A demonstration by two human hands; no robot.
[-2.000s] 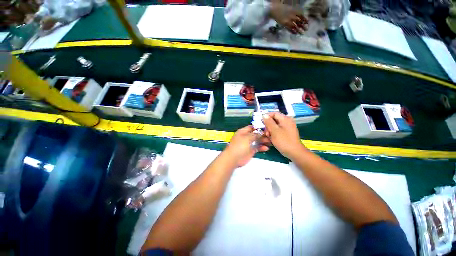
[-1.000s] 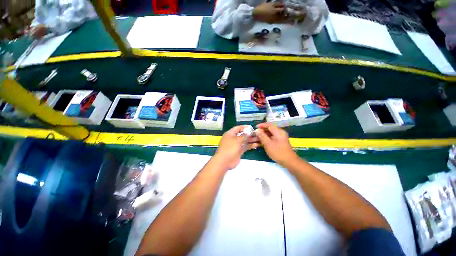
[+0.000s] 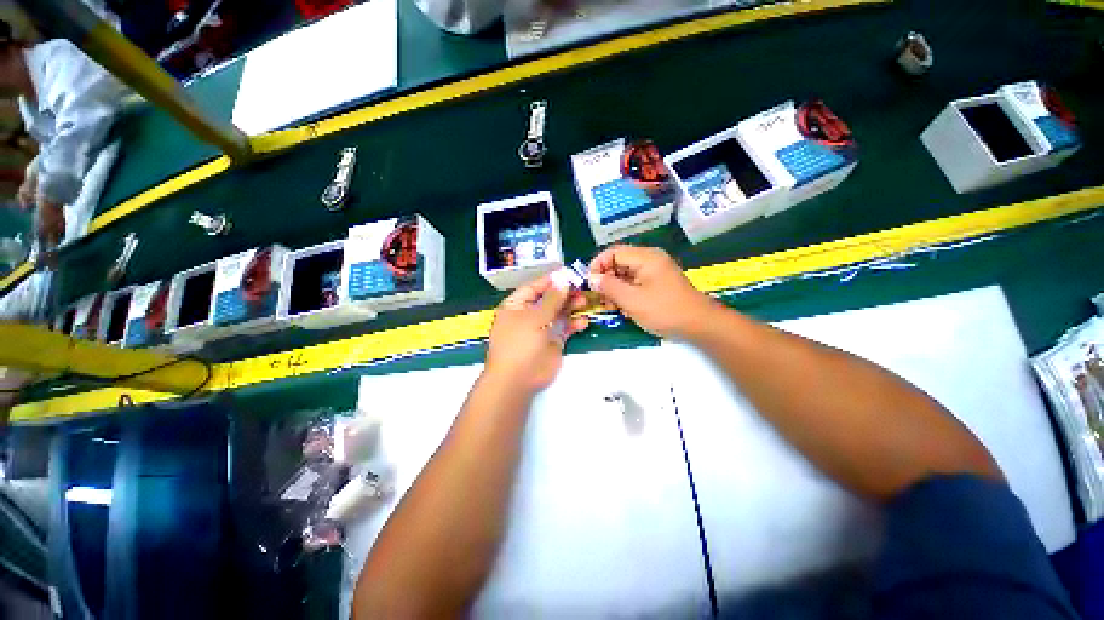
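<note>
A small white accessory with a dark part (image 3: 574, 276) is held in the fingertips of both hands, above the yellow belt edge. My left hand (image 3: 530, 325) grips it from the left, with fingers curled below. My right hand (image 3: 644, 288) pinches it from the right. Its exact shape is partly hidden by the fingers. An open white box base (image 3: 519, 239) stands on the belt just beyond my left hand. A box lid (image 3: 624, 189) with a red-black watch picture stands to its right. A small grey-silvery piece (image 3: 626, 412) lies on the white work sheet (image 3: 569, 509).
More boxes and lids (image 3: 397, 263) line the green conveyor (image 3: 448, 145), with smartwatches (image 3: 533, 135) behind them. Bagged accessories (image 3: 333, 484) lie at left beside a dark blue bin or cover (image 3: 151, 509). Bagged straps (image 3: 1077, 388) lie at right. A person in a pale coat is at upper left.
The view has tilted, and the hands appear slightly further left and higher. The held piece now shows a dark part between the fingertips. Both hands still hold it.
</note>
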